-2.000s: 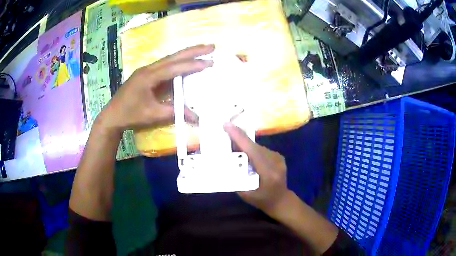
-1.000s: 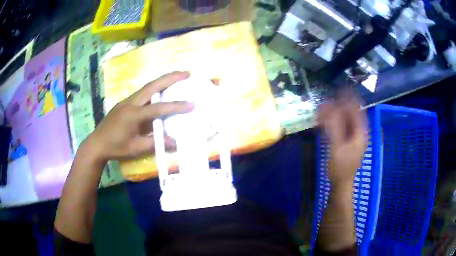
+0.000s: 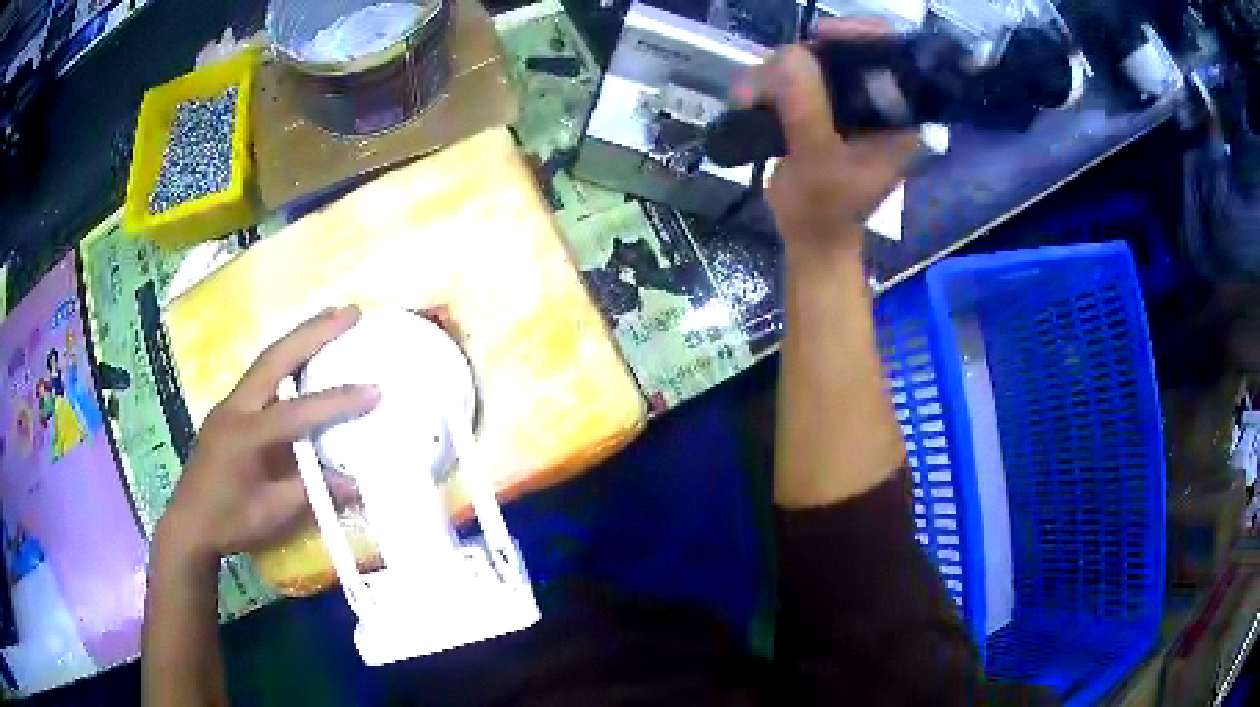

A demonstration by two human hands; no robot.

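The white bracket housing [image 3: 449, 609] with its round body [image 3: 394, 394] lies on the yellow foam pad [image 3: 539, 373], its long arms and rectangular end reaching past the pad's near edge. Glare hides its surface detail. My left hand [image 3: 270, 449] holds the left side of the round body, with two fingers on top. My right hand [image 3: 829, 159] is raised at the upper right, its fingers wrapped around a thick black electric screwdriver [image 3: 898, 86].
A yellow bin [image 3: 246, 138] holds many small silvery screws. A round clear-grey tub [image 3: 370, 83] stands on a brown board behind the pad. Grey metal fixtures [image 3: 656, 97] are at the back. A blue lattice crate [image 3: 1071, 414] is at the right.
My right hand has left the white housing, moved up and right, and taken hold of the black screwdriver. My left hand has stayed on the housing. The view has shifted, showing the tub and bin.
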